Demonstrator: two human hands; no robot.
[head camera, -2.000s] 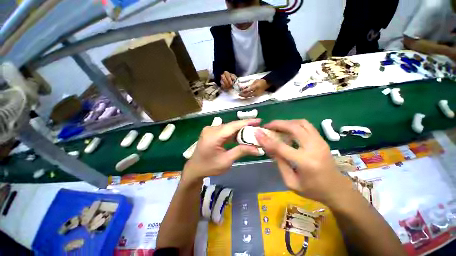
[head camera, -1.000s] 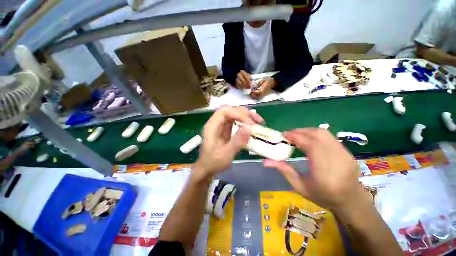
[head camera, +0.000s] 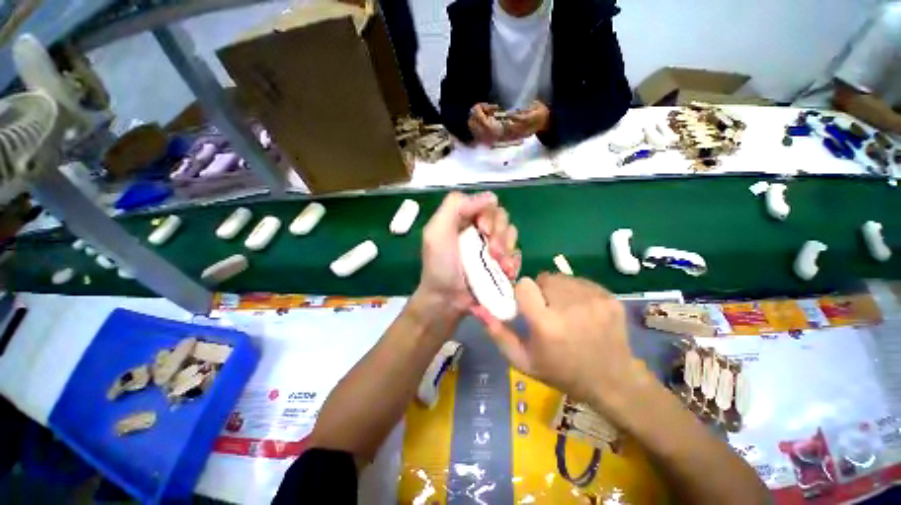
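Observation:
My left hand (head camera: 456, 252), bare, holds a closed white bean-shaped unit (head camera: 486, 276) with a thin dark seam, tilted above the near edge of the green belt. My right hand (head camera: 565, 325), bare, has its thumb and finger at the unit's lower end. An open white housing (head camera: 438, 374) with a blue stripe lies on the printed mat left of my forearms' gap. Beige inner parts (head camera: 587, 422) lie on the yellow area, partly hidden by my right arm. More beige parts (head camera: 713, 380) are piled to the right.
The green conveyor (head camera: 553, 212) crosses ahead with scattered white units (head camera: 354, 258) and an open housing with blue (head camera: 675, 260). A blue bin (head camera: 148, 414) with tan pieces is at left. A grey metal post (head camera: 128, 242) rises near it. A person (head camera: 533, 84) works opposite, beside a large carton (head camera: 316, 108).
The held unit has turned from roughly level to steep, with my left hand now around it. The view has shifted, and white units on the belt sit farther left.

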